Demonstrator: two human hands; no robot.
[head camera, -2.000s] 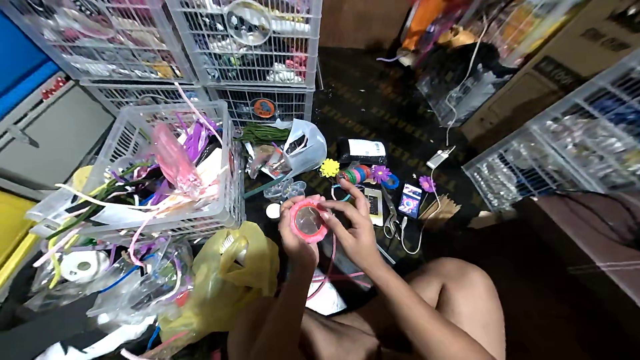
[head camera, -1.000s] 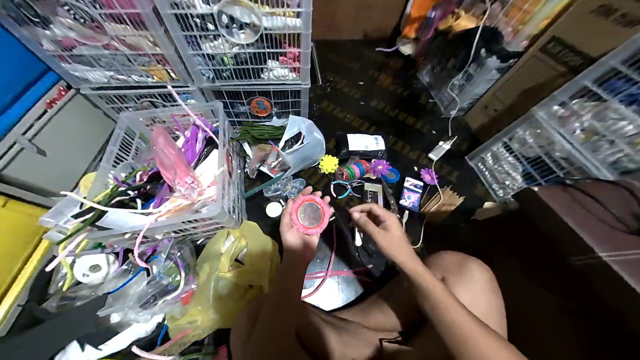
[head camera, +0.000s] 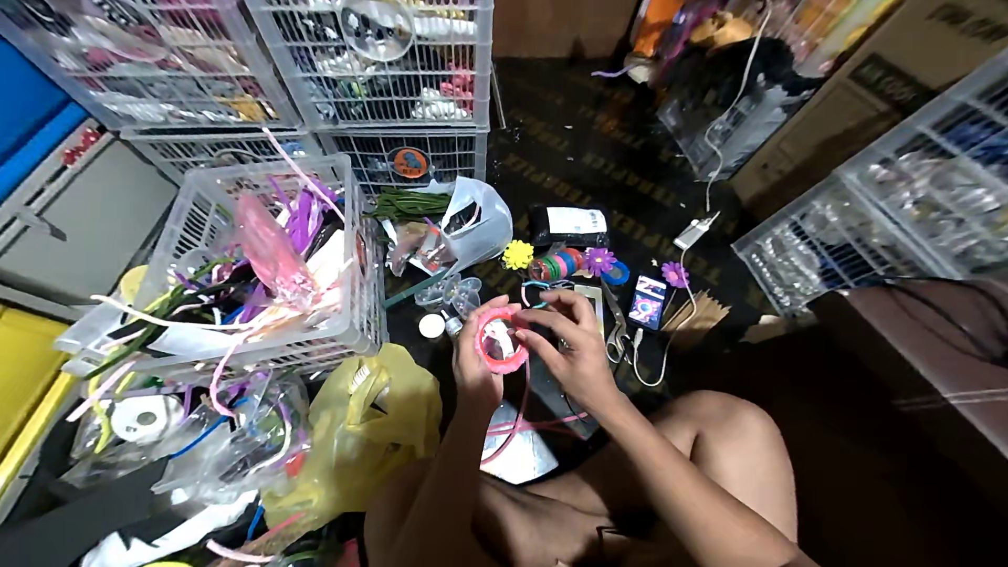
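A round pink ring (head camera: 502, 364) with a reflective centre is gripped at its left side by my left hand (head camera: 476, 358). My right hand (head camera: 573, 342) has its thumb and forefinger at the ring's right edge; whether they pinch it or something small there I cannot tell. Pink cord (head camera: 516, 441) hangs below the ring and lies over a pale sheet (head camera: 521, 459). Beyond the hands are a yellow flower (head camera: 517, 254), rolls of coloured tape (head camera: 557, 264), a purple flower (head camera: 599, 261) and scissors (head camera: 617, 335). A lit phone (head camera: 647, 302) lies to their right.
A clear plastic basket (head camera: 366, 315) heaped with coloured stems stands at the left, with a yellow plastic bag (head camera: 370, 425) in front. Stacked drawers (head camera: 394, 130) rise behind it. A white cable (head camera: 660, 383), a black package (head camera: 570, 226) and a cardboard box (head camera: 827, 118) are farther right.
My right hand was apart from the ring one second ago and is now back at its right edge. The ring, flat in my left palm then, is now tilted.
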